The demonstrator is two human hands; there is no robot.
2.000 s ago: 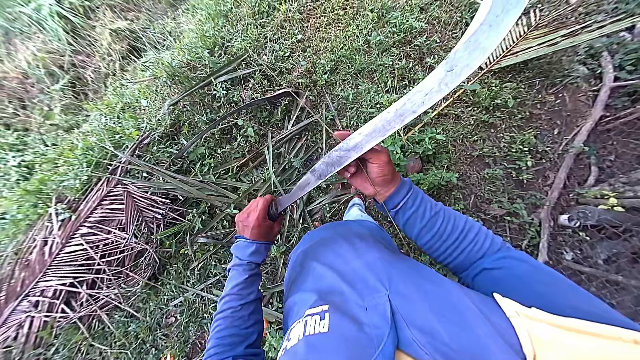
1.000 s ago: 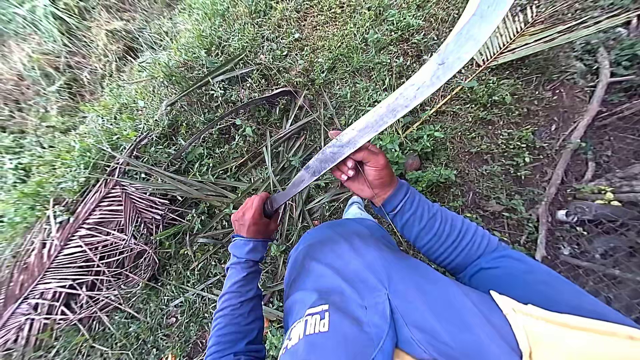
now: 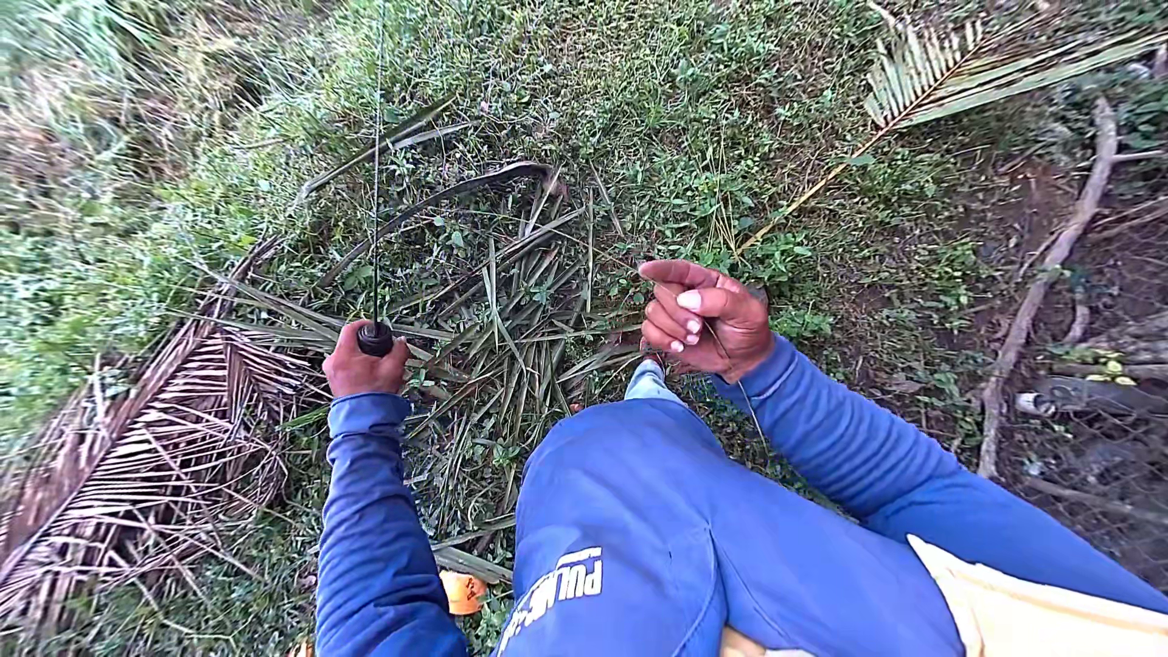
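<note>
My left hand (image 3: 367,365) grips the dark handle (image 3: 375,338) of a long curved machete. Its blade (image 3: 377,182) is seen edge-on as a thin dark line running up from the fist. To the right, my right hand (image 3: 707,319) pinches a thin palm leaf midrib between thumb and forefinger, with the other fingers curled; the thin strand trails past the wrist along the sleeve. Cut green palm leaflets (image 3: 520,338) lie scattered on the grass between and beyond the hands.
A dry brown palm frond (image 3: 119,465) lies at the left. A partly stripped green frond (image 3: 922,91) lies at the upper right. Along the right side are a crooked branch (image 3: 1049,265) and wire mesh (image 3: 1104,456). An orange object (image 3: 464,592) is on the ground near my left sleeve.
The machete has turned from lying slantwise with its broad face showing above my right hand to edge-on, away from that hand. My right hand's thumb and forefinger now show plainly.
</note>
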